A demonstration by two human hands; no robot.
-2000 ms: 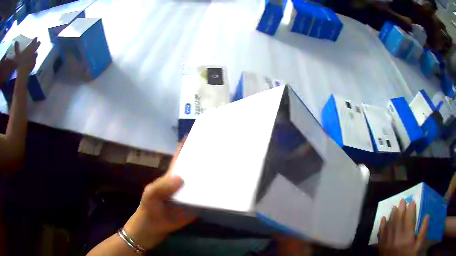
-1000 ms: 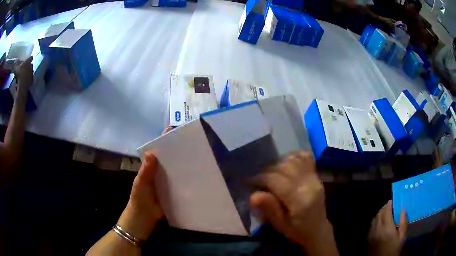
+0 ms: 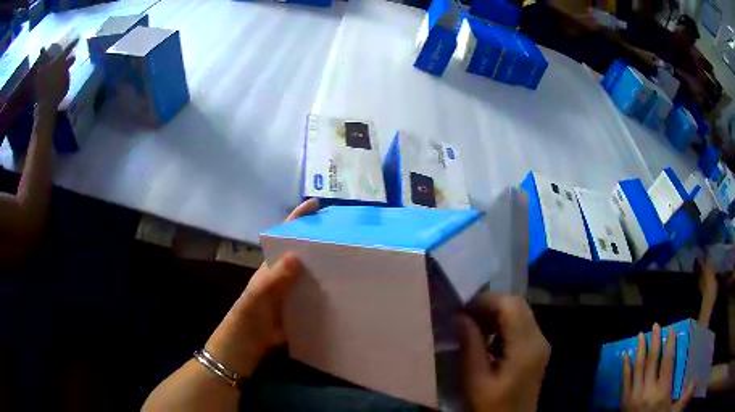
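Observation:
An open carton (image 3: 359, 302) with a plain pale face towards me and a light-blue side on top is held in front of me at the table's near edge. My left hand (image 3: 262, 310) grips its left end, thumb on the pale face. The carton's right end is open with flaps spread. My right hand (image 3: 504, 350) is at this open end, fingers bent at the opening; its fingertips are partly hidden, and I cannot tell if they hold anything. The inside is dark, and its contents cannot be made out.
Two white-faced cartons (image 3: 345, 159) lie just beyond on the white table (image 3: 250, 96). More cartons (image 3: 564, 213) stand at the right, with blue ones (image 3: 504, 52) at the back and others (image 3: 149, 76) at the left. Another person's hands hold a blue carton (image 3: 697, 358) at lower right.
The held carton has turned so its light-blue side shows on top and its open end faces right. My right hand came into view and stays at the opening, now slightly lower and further right.

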